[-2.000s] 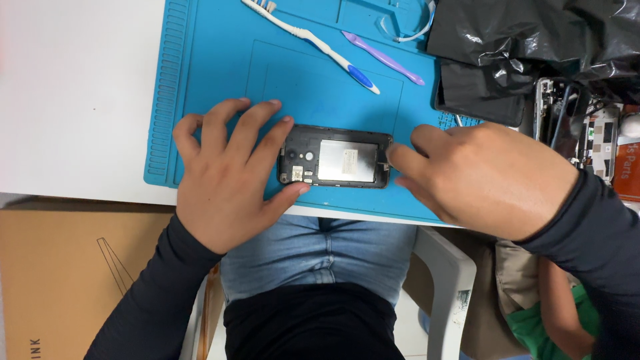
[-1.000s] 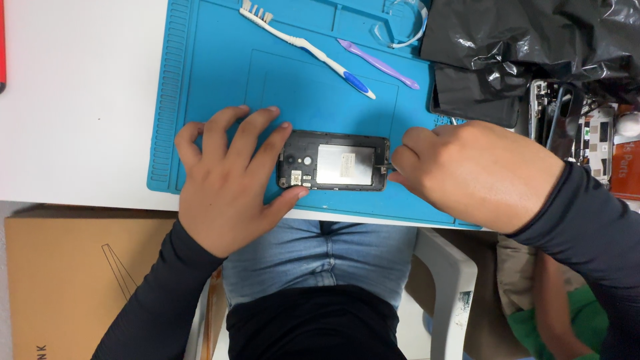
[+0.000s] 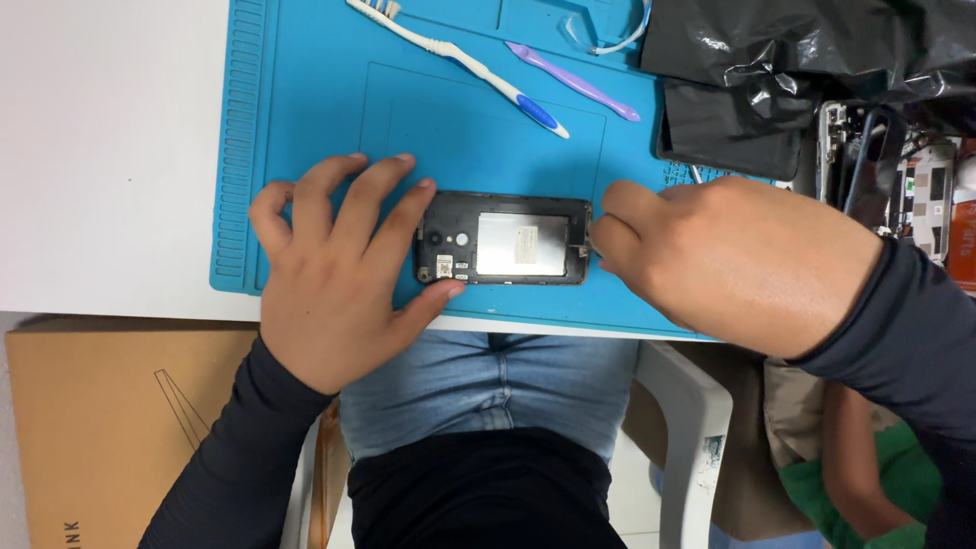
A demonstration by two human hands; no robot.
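A smartphone with its back cover off (image 3: 503, 238) lies flat on a blue silicone repair mat (image 3: 473, 152), its camera end to the left and a silver battery or plate with a label at its middle. My left hand (image 3: 343, 267) braces the phone's left end, index fingertip at the top corner and thumb at the bottom edge, the other fingers spread over the mat. At the phone's right end is my right hand (image 3: 709, 259), its fingers curled in and its fingertips by the edge; whether they pinch a small thing is hidden.
Beyond the phone lie a white and blue toothbrush (image 3: 488, 76) and a purple plastic pry tool (image 3: 572, 80). Black plastic bags (image 3: 762, 46), a dark flat device (image 3: 732, 145) and opened phone parts (image 3: 926, 191) crowd the right. Another person's arm (image 3: 854, 450) shows at lower right, beside a white chair (image 3: 686, 412).
My right hand has shifted slightly at the phone's right end, its fingers still curled. The left hand and the phone keep their places on the mat.
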